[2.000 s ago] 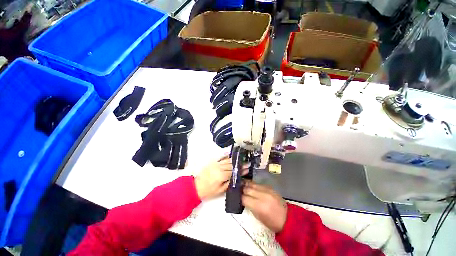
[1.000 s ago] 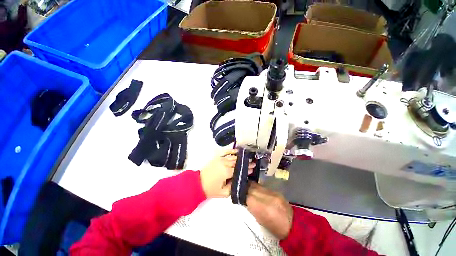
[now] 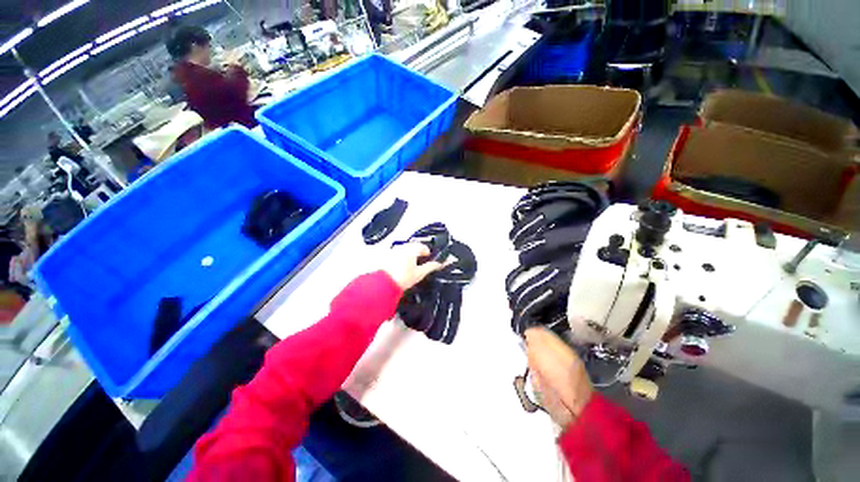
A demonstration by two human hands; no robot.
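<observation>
My left hand (image 3: 412, 265) is on the loose heap of black bands (image 3: 436, 306) with pale lines; its fingertips touch the upper bands, and whether they grip one is unclear. My right hand (image 3: 558, 377) is blurred, at the front end of the overlapping row of black bands (image 3: 545, 247), left of the needle area. A small grey looped thing (image 3: 525, 391), perhaps snips, shows beside its palm; whether it is held is unclear. The white sewing machine head (image 3: 618, 282) stands right of the row. No band shows under the needle end.
A single black piece (image 3: 385, 221) lies apart on the white table (image 3: 377, 362). Two blue bins (image 3: 335, 193) stand left; the nearer holds black pieces. Brown cartons (image 3: 556, 118) with red bands stand behind. A person (image 3: 212, 80) is at the far left back.
The view has swung left. My left hand has left the needle area and reached the heap. My right hand has moved to the row's front end. The band is gone from the needle area.
</observation>
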